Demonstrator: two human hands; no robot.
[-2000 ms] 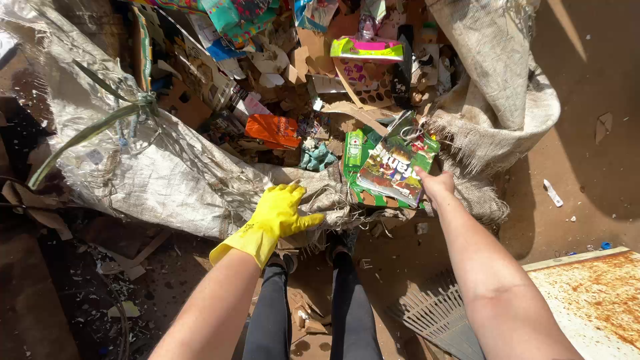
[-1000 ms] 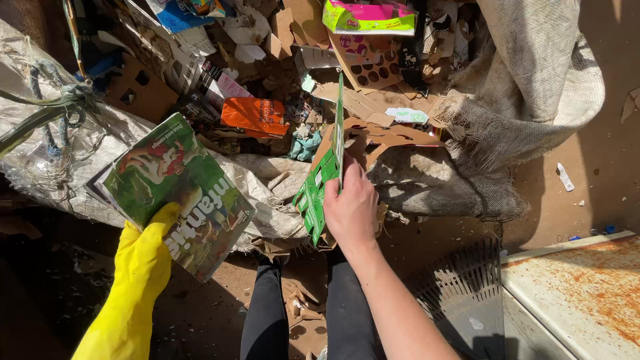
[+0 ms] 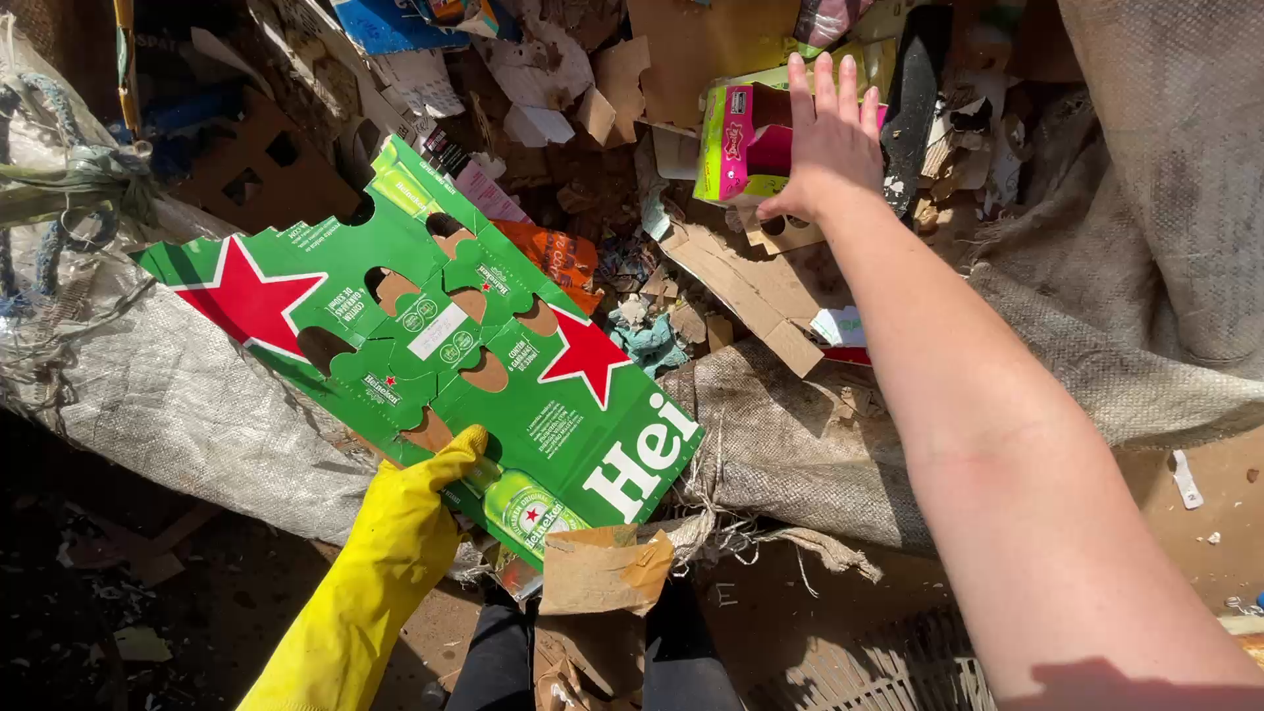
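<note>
My left hand, in a yellow rubber glove, grips the lower edge of a flattened green Heineken carton with red stars and torn oval cutouts. Beneath the carton's lower end, a piece of brown cardboard and the edge of something else stick out; most of that is hidden. My bare right hand is stretched out at the upper right, fingers spread, over a pink and lime-green box. Whether its palm touches the box cannot be told.
A large woven white sack lies open around mixed paper and cardboard scraps, its folds rising at the right. An orange wrapper and torn brown cardboard lie inside. A rake's tines show on the ground at the lower right.
The green carton, held by my right hand a second ago, is now in my left hand, covering where the booklet was. My right hand has moved up and right to the pink and lime-green box.
</note>
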